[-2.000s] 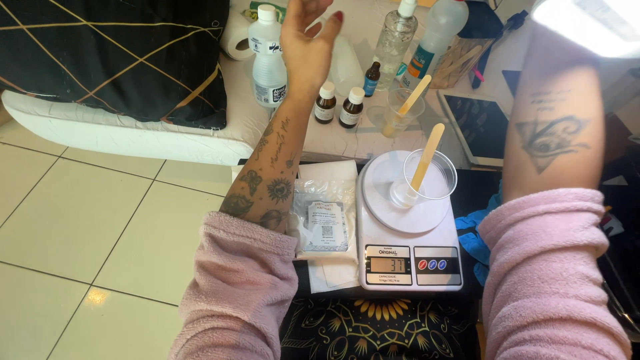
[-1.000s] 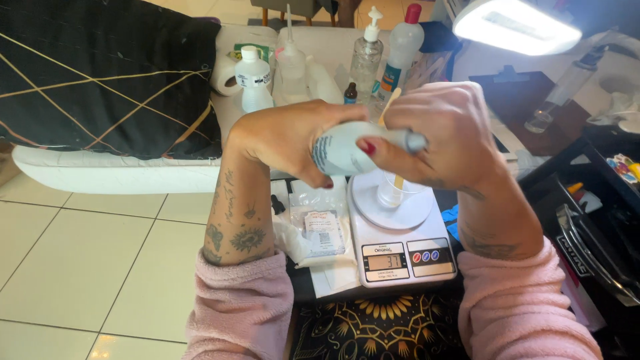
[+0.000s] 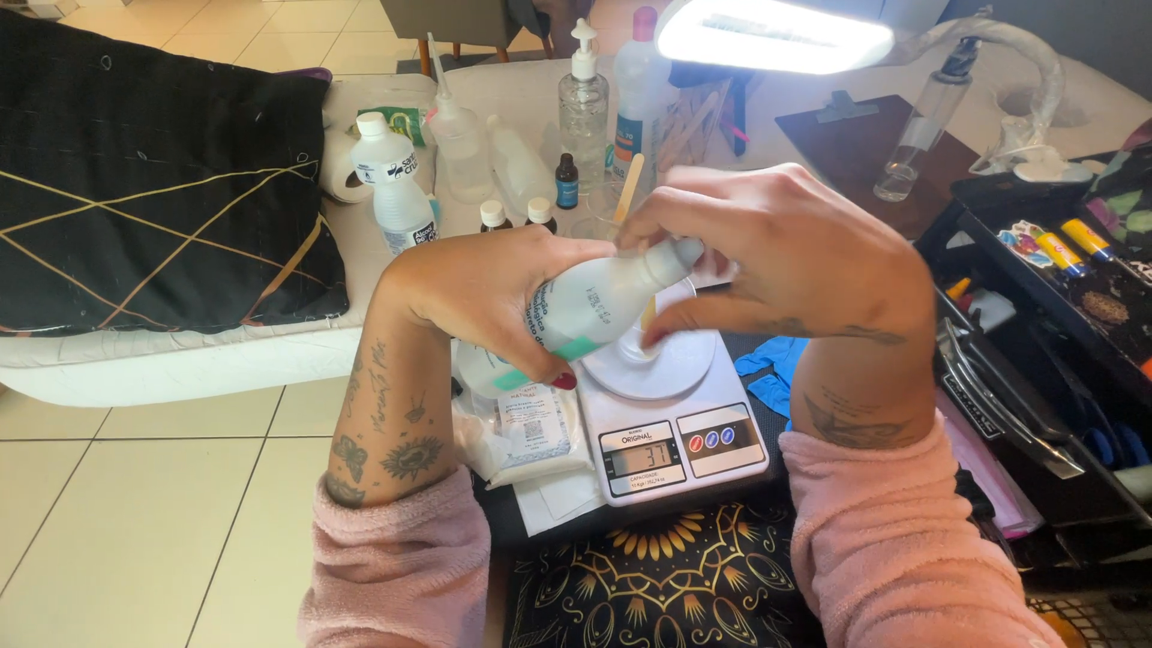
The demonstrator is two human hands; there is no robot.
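My left hand (image 3: pixel 490 288) holds a translucent plastic bottle (image 3: pixel 585 310) of saline solution, tilted with its neck up to the right. Bent over the neck is my right hand (image 3: pixel 756 252), its fingers around the capped end; whether the cap turns cannot be seen. Below the hands, a white digital kitchen scale (image 3: pixel 675 450) carries a clear plastic cup (image 3: pixel 639 346) on its round plate, partly hidden by the right hand. Left of the scale lies a plastic packet of white material (image 3: pixel 531 432). Behind the hands, a wooden stick (image 3: pixel 629 189) stands in another clear cup.
Behind stand an alcohol bottle (image 3: pixel 391 184), a pump bottle (image 3: pixel 583 112), a nozzle bottle (image 3: pixel 459 148) and small dark bottles (image 3: pixel 566 184). A bright lamp (image 3: pixel 774 34) hangs above. Blue gloves (image 3: pixel 774 373) lie right of the scale, beside a black organizer (image 3: pixel 1008 270). A black cushion (image 3: pixel 162 198) is at left.
Two seconds ago my left hand was empty near the bottles; now it holds the saline bottle above the scale. My right hand has come in from the right to the bottle's neck.
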